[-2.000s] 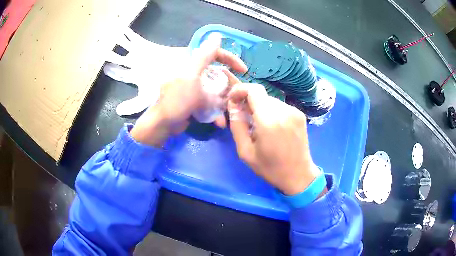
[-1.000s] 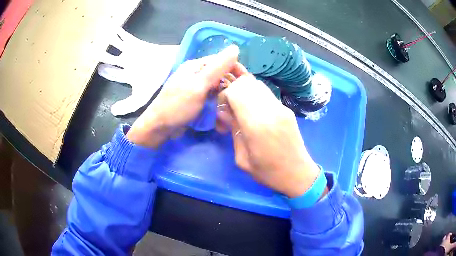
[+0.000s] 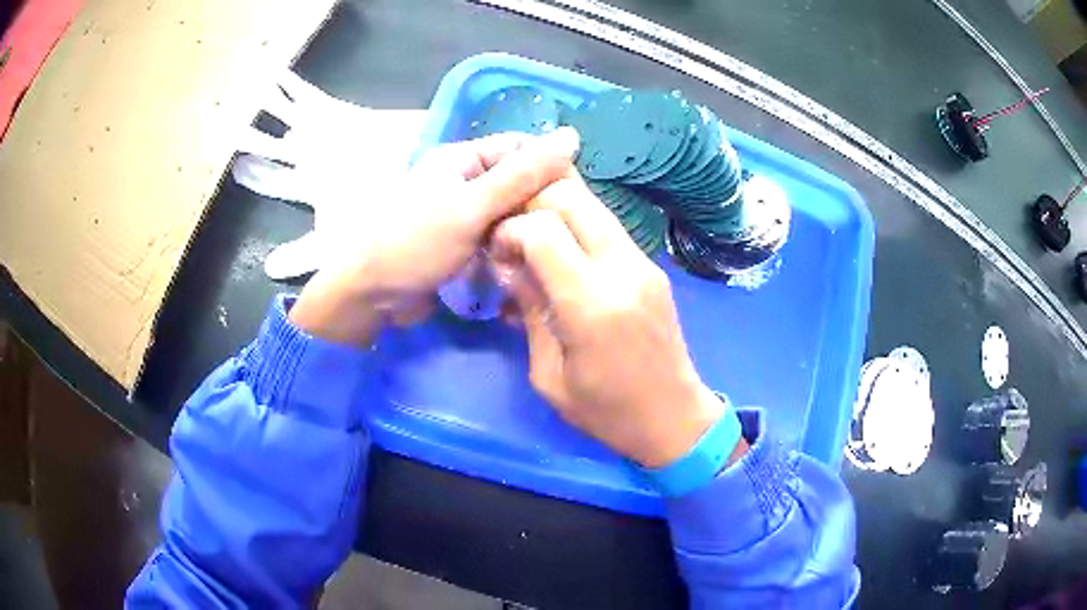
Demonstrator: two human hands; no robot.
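Observation:
My left hand (image 3: 417, 226) and my right hand (image 3: 584, 310) meet over the left half of the blue tray (image 3: 763, 417). A shiny disc (image 3: 471, 294) shows partly below my left fingers, held by that hand; the rest is hidden. My right fingers and thumb are bent against it; whether they pinch film cannot be told. Green discs (image 3: 620, 131) lie overlapped in a curved stack along the tray's back, with silver-faced discs (image 3: 766, 215) at its right end. One green disc (image 3: 519, 110) lies at the tray's back left corner.
A white glove (image 3: 334, 155) and a cardboard sheet (image 3: 107, 155) lie left of the tray. Right of it are a pile of white discs (image 3: 894, 411), a small disc (image 3: 994, 356) and several shiny cups (image 3: 999, 427). Black round units with red leads (image 3: 961, 126) stand beyond the metal rail (image 3: 822, 137).
The shiny disc, raised between my hands two seconds ago, now sits lower and mostly covered. My right hand has shifted slightly left. A person's hand at the lower right edge is gone from view.

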